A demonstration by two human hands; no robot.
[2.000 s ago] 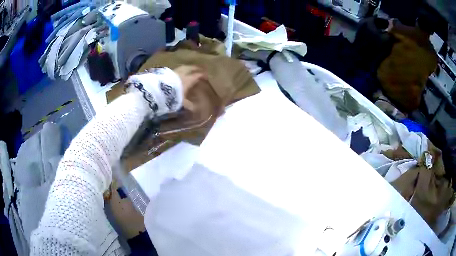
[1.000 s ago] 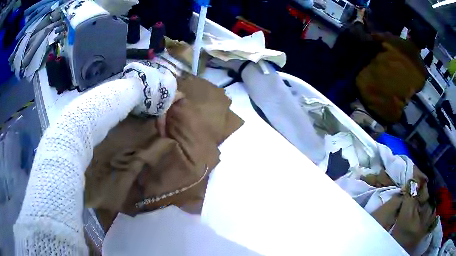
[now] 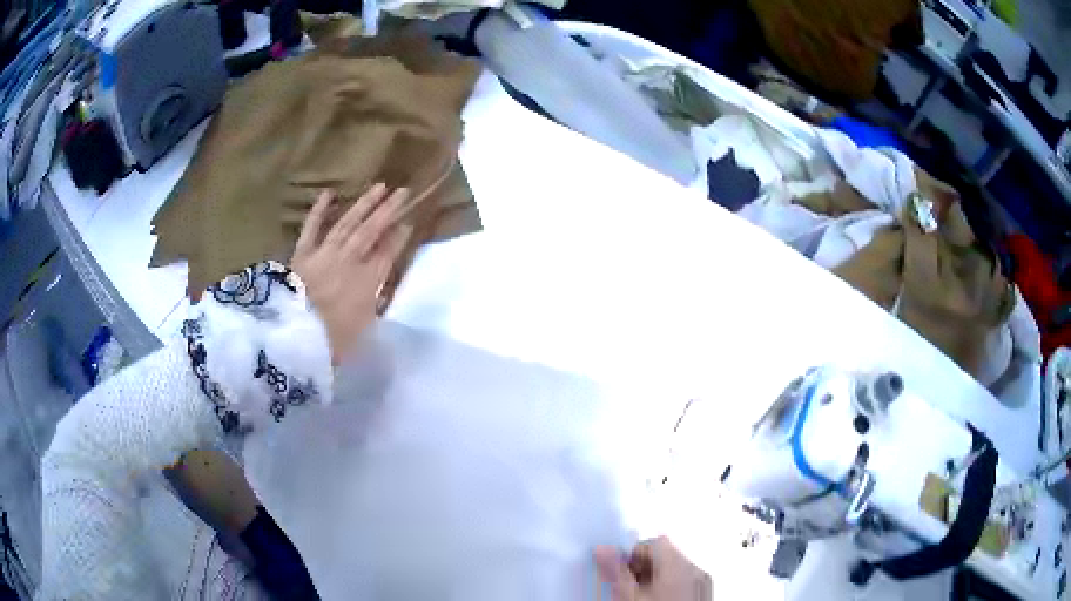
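Observation:
My left hand (image 3: 352, 261) lies with its fingers spread on a heap of brown garment panels (image 3: 270, 153) at the far left of the table. Its wrist is over the edge of a pale grey lining piece (image 3: 470, 458), which lies blurred in front of me. My right hand (image 3: 660, 572) is at the bottom edge, cut off, by the lining's right side. Its fingers are curled; whether they grip the cloth is unclear. The white sewing machine head (image 3: 822, 440) with a blue stripe is right of the lining. The needle area is washed out by glare.
A grey machine motor unit (image 3: 164, 88) stands at the far left, with dark thread cones beside it. A cloth-filled bin (image 3: 587, 100) runs along the table's far right side, holding grey and brown cloth (image 3: 940, 276). A black band (image 3: 969, 505) is around the machine arm.
My left hand has moved nearer over the brown panels, which now lie flatter. The view has swung down and right, so the machine head and my right hand now show.

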